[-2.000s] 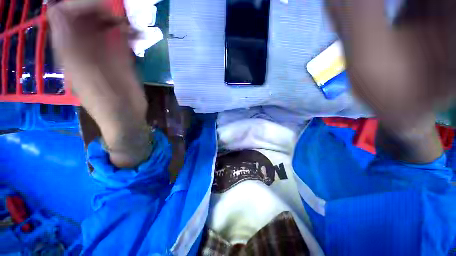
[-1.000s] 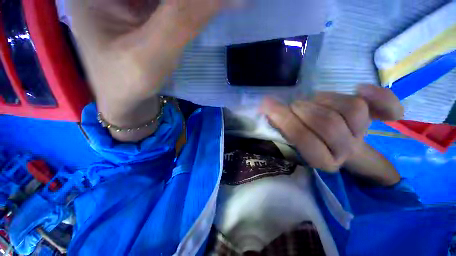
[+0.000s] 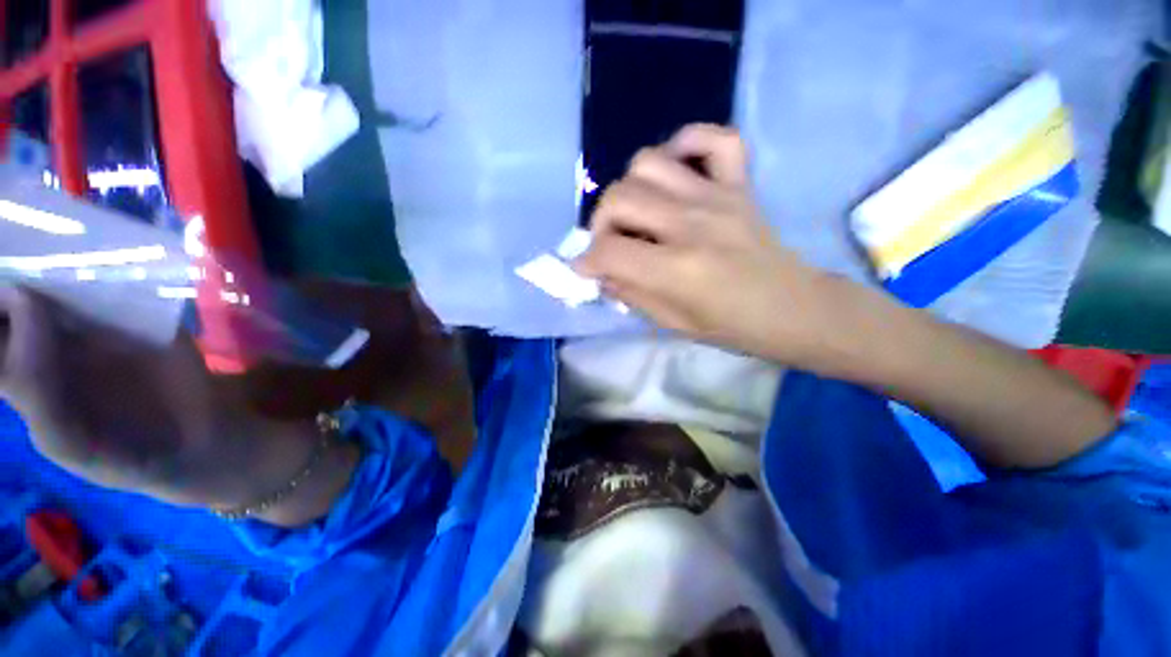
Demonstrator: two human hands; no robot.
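Note:
A glossy black phone (image 3: 658, 80) lies upright on the pale ribbed mat (image 3: 482, 167), its top cut off by the frame edge. My right hand (image 3: 674, 238) is over its lower end, fingers curled on a small white folded wipe (image 3: 560, 275) that sticks out at the phone's lower left corner. My left hand (image 3: 103, 398) is blurred at the far left, off the mat, with a clear shiny film (image 3: 96, 257) at its fingers. The film has a small white tab at its right end.
A block with white, yellow and blue bands (image 3: 970, 190) lies on the mat to the right. A red tray (image 3: 206, 167) with black phones stands at the left, with a crumpled white heap (image 3: 276, 96) beside it. Dark green bench and blue crates show around.
My left hand has moved from above the mat to the far left with the clear film. My right hand has come onto the phone's lower end with the wipe.

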